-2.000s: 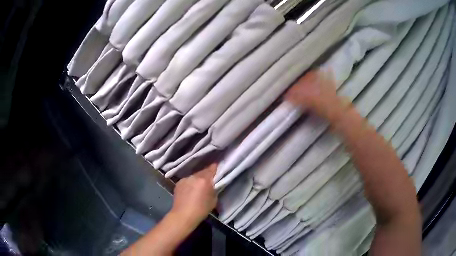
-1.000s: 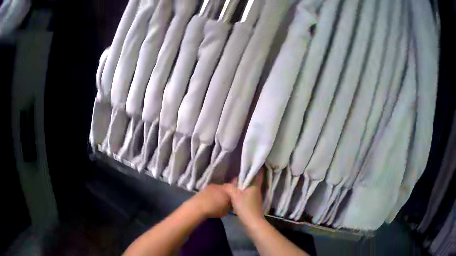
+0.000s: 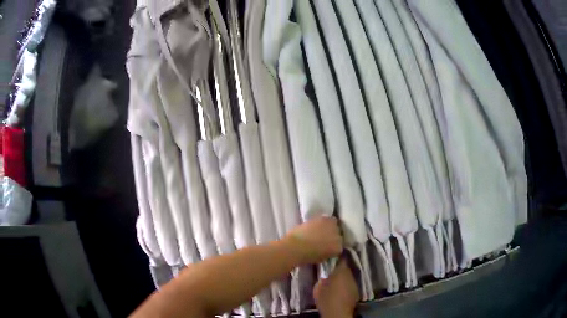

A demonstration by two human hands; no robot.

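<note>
The pale cloth (image 3: pixel 311 168) lies in long parallel ridges, with gathered, pinched ends along the lower edge. Polished metal tubes (image 3: pixel 239 81) show bare between ridges at the upper left of centre. My left hand (image 3: pixel 318 237) is closed on the lower end of one ridge, its forearm crossing over the ridges to the left. My right hand (image 3: pixel 336 292) is just below it at the gathered end of the same ridge, near the frame edge. A bit of pinched cloth shows between the hands. The right hand's fingers are mostly hidden.
The frame's end rail (image 3: pixel 429 286) runs along the lower right below the gathered ends. Loose, crumpled cloth (image 3: pixel 186 37) lies at the upper left. A red object (image 3: pixel 13 155) and a crumpled pale bag (image 3: pixel 15 202) are at the far left, with dark floor between.
My right hand came down from the middle of the ridges to their ends. My left hand now sits above it on the ridge end. The view has turned, showing more bare tubes.
</note>
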